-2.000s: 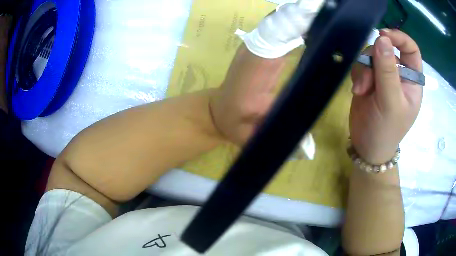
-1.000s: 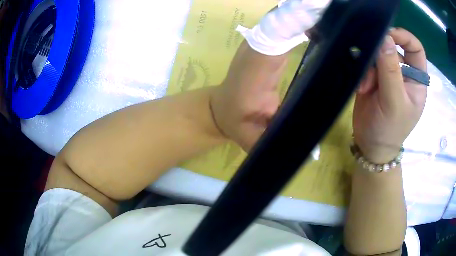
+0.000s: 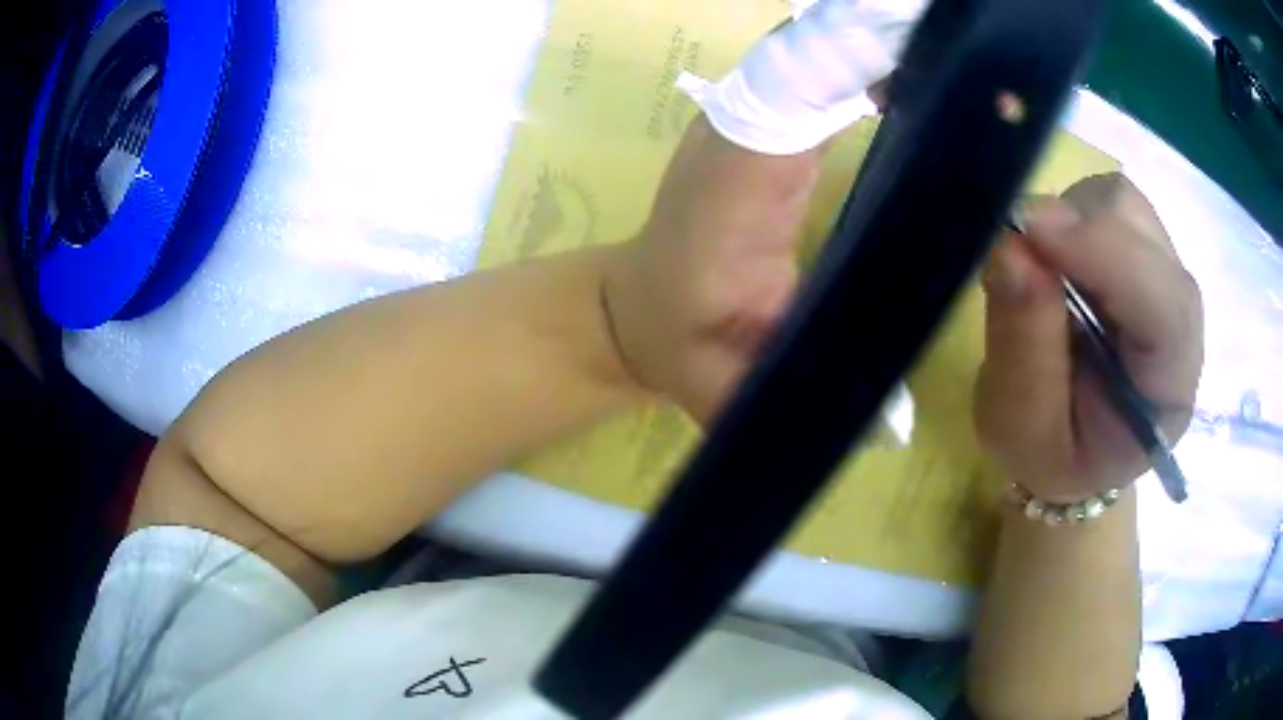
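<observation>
A black plastic frame (image 3: 830, 359) looms large and blurred, slanting from the top right to the bottom centre, with a small bright dot near its upper end. My left hand (image 3: 739, 253), with white finger cots, holds the frame from behind; part of the hand is hidden by it. My right hand (image 3: 1090, 324) is shut on dark metal tweezers (image 3: 1119, 380), whose blunt end points down to the right. The tweezers' tip is near the frame's right edge and cannot be seen clearly. Yellow release paper (image 3: 577, 141) lies under both hands.
A blue reel (image 3: 211, 183) with dark strips inside stands at the upper left. The white padded cover (image 3: 380, 141) lies under the yellow paper. A thin black outline (image 3: 1238, 85) lies on the dark green surface at the upper right.
My right hand has moved down and turned; the tweezers now slant down to the right. The frame has shifted slightly. My left hand has barely moved.
</observation>
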